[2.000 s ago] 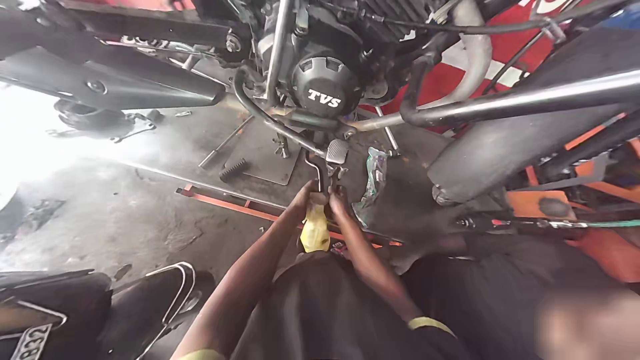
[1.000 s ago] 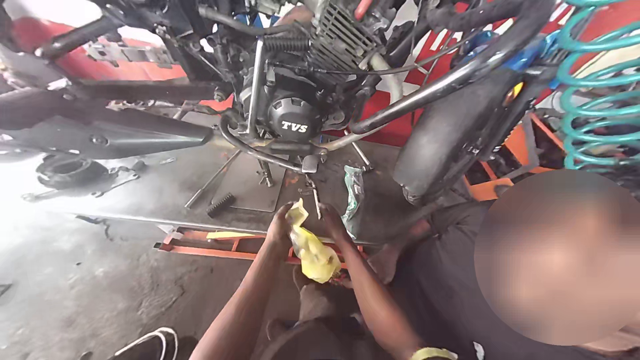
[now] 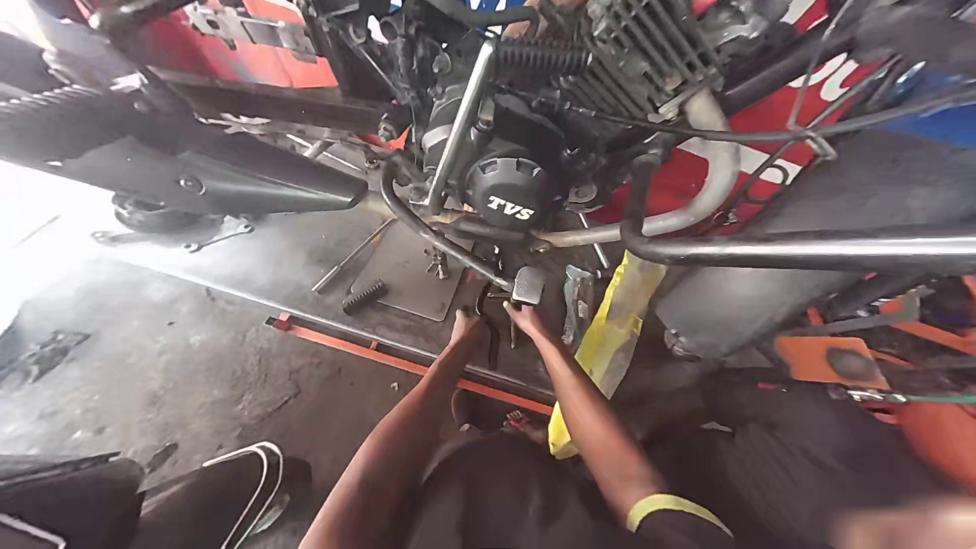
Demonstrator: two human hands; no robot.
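My left hand (image 3: 468, 326) is beside a dark curved metal part (image 3: 492, 335) below the motorcycle's engine; whether its fingers grip it is too small to tell. My right hand (image 3: 524, 317) is just under the ribbed brake pedal pad (image 3: 528, 286), close to the same part, its grasp also unclear. Above both hands is the black round engine cover (image 3: 509, 187). A yellow plastic wrapper (image 3: 610, 343) lies to the right, partly behind my right forearm. Between it and my right hand lies a clear-green plastic packet (image 3: 578, 301).
A rubber-like ribbed cylinder (image 3: 364, 296) and a metal rod (image 3: 352, 255) lie on the left. An orange-red rail (image 3: 343, 347) crosses in front of me. The exhaust silencer (image 3: 229, 171) hangs at left; a person in dark clothing (image 3: 801, 457) is at right.
The yellow wrapper was at my hands one second ago and now lies to their right. My hands are now apart, near the pedal pad. The view has shifted closer to the engine.
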